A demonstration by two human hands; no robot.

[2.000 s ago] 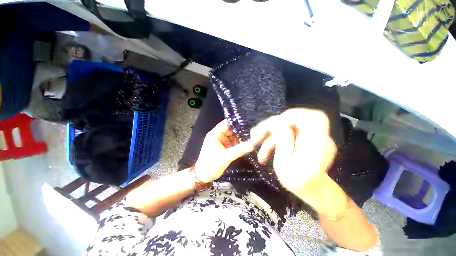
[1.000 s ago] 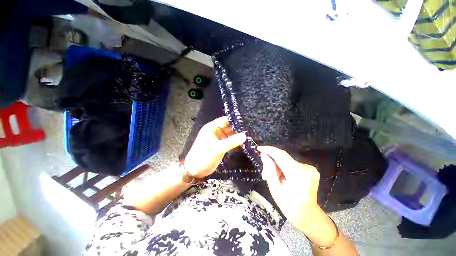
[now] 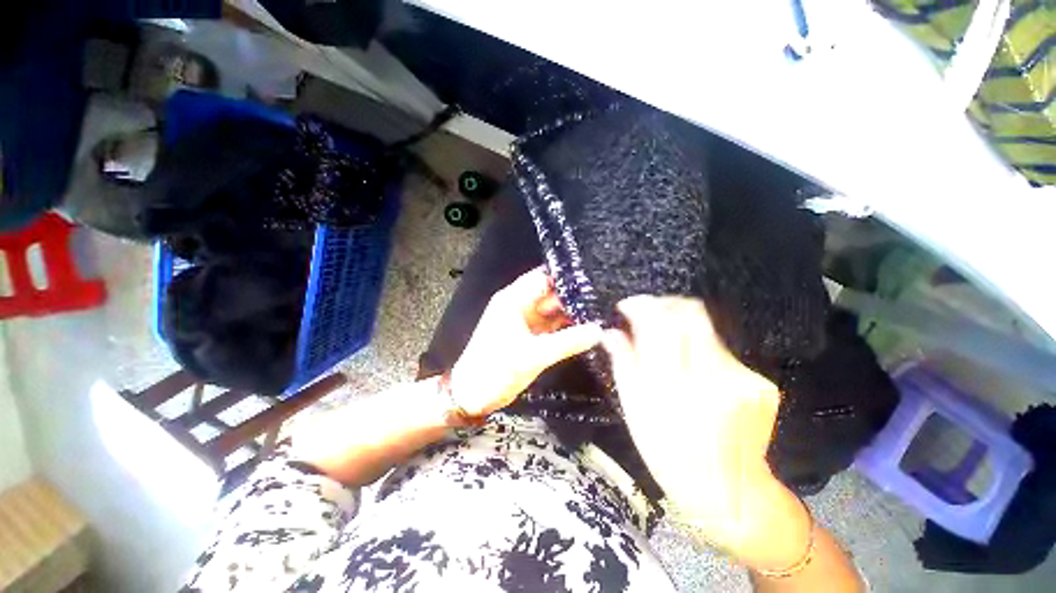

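The dark nubby jacket (image 3: pixel 649 197) lies over my lap and partly under the white table's edge. Its speckled black and white trim (image 3: pixel 558 232) runs down the left edge to my fingers. My left hand (image 3: pixel 510 348) pinches the trimmed edge between thumb and fingers. My right hand (image 3: pixel 695 405) is slightly blurred, its fingertips together at the trim beside my left thumb. I cannot see a needle or thread, so what my right fingertips hold cannot be told.
A white table (image 3: pixel 741 93) crosses the top, with a small blue tool (image 3: pixel 799 21) and yellow-and-black striped cloth (image 3: pixel 1019 81). A blue basket (image 3: pixel 347 290) of black garments stands left, near a red stool (image 3: pixel 46 269) and wooden stool (image 3: pixel 220 429). A purple stool (image 3: pixel 950 446) stands right.
My right hand moved out from the trim and back, and is now higher than a second ago, against my left thumb. My left hand still pinches the trim. The view has shifted slightly.
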